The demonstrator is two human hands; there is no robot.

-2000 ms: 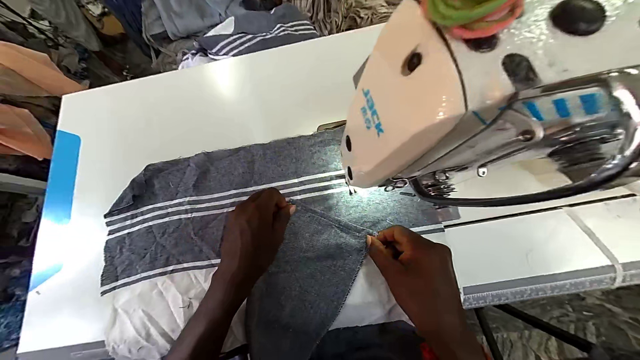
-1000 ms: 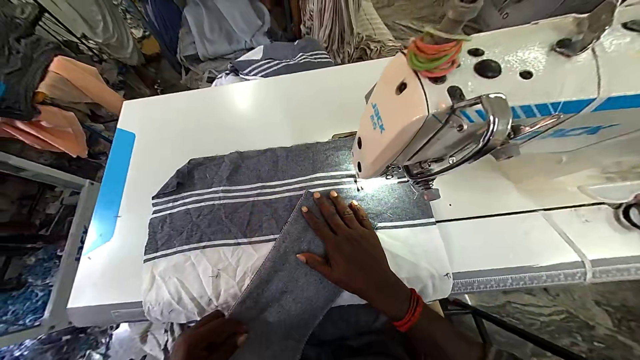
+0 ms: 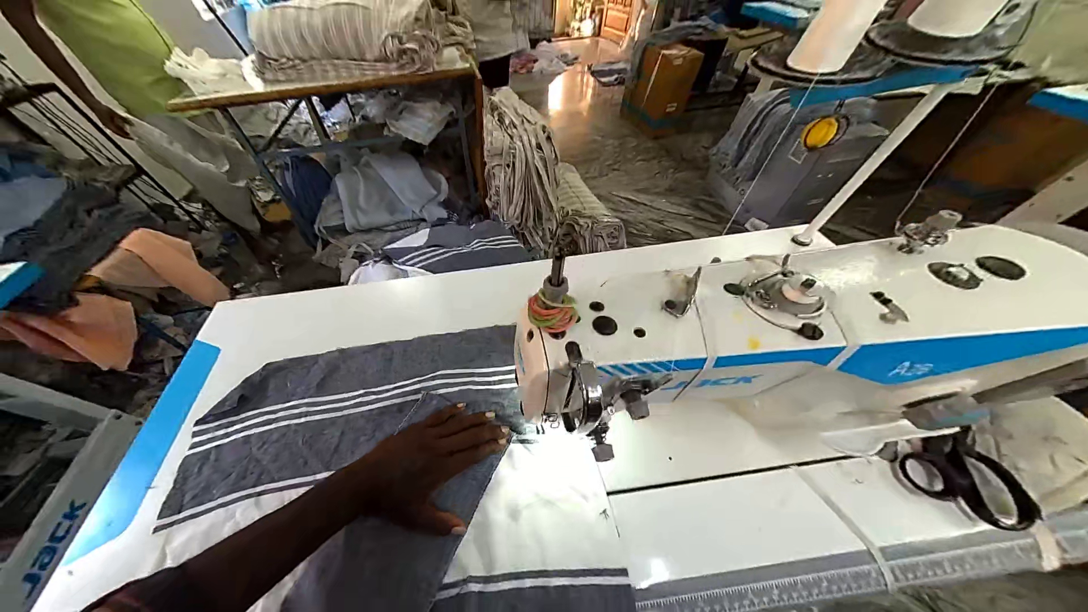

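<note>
My left hand (image 3: pixel 438 467) lies palm down on a dark grey strip of fabric (image 3: pixel 399 544), fingers pointing right and thumb spread. The strip rests over a grey and white striped cloth (image 3: pixel 280 455) spread on the sewing table. Just right of my fingertips is the lit needle area of a white Jack industrial sewing machine (image 3: pixel 544 382); the needle itself is too unclear to make out. The cloth's pale part (image 3: pixel 544 501) runs below the machine head. My right hand is out of view.
Black-handled scissors (image 3: pixel 969 480) lie at the right on the table, near a ruler strip (image 3: pixel 850 582) along the front edge. Thread cones (image 3: pixel 837 34) stand behind the machine. Beyond the table are fabric heaps (image 3: pixel 382 195) and, at the upper left, a person (image 3: pixel 127 68).
My right hand, on the strip one second ago, has left the view. My left hand has moved from the strip's lower end up beside the machine head. The view has swung upward and right.
</note>
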